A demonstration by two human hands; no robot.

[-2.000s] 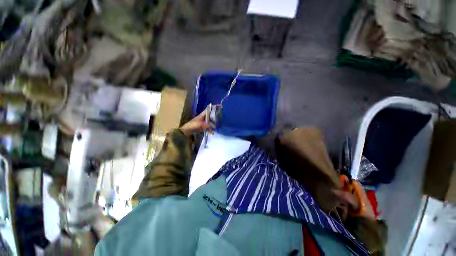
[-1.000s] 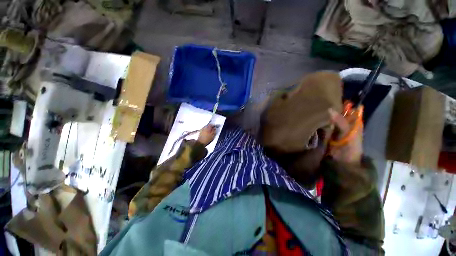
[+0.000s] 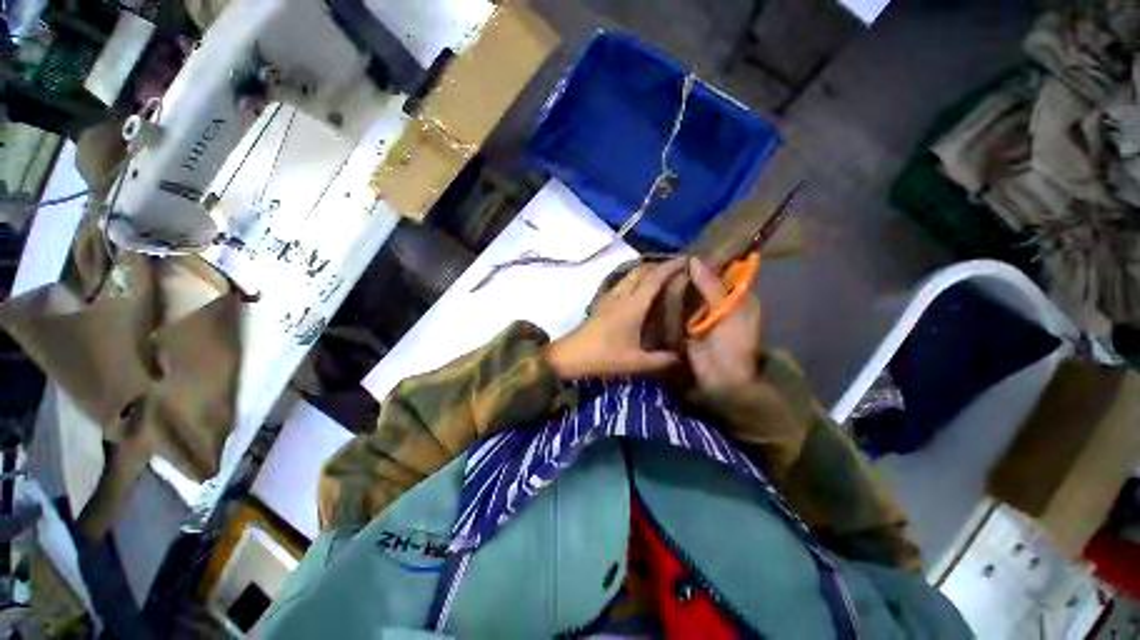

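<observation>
My left hand (image 3: 619,323) and my right hand (image 3: 729,340) are close together in front of the striped apron. Both hold a brown cloth piece (image 3: 669,313), partly hidden by the fingers. My right hand also holds orange-handled scissors (image 3: 731,290), blades pointing up and away to the right. A thin pale strip (image 3: 648,206) hangs over the blue bin and runs onto the white board (image 3: 500,294), left of my hands.
The blue bin (image 3: 588,123) stands ahead. A sewing machine (image 3: 206,150) with brown cloth (image 3: 188,363) and a cardboard box (image 3: 469,106) are at the left. A white chair (image 3: 881,331) with dark cloth is at the right, near cloth heaps (image 3: 1044,150).
My right hand has brought the scissors and brown cloth in from the right. My left hand has left the pale strip on the board and joined at the cloth. The view has turned.
</observation>
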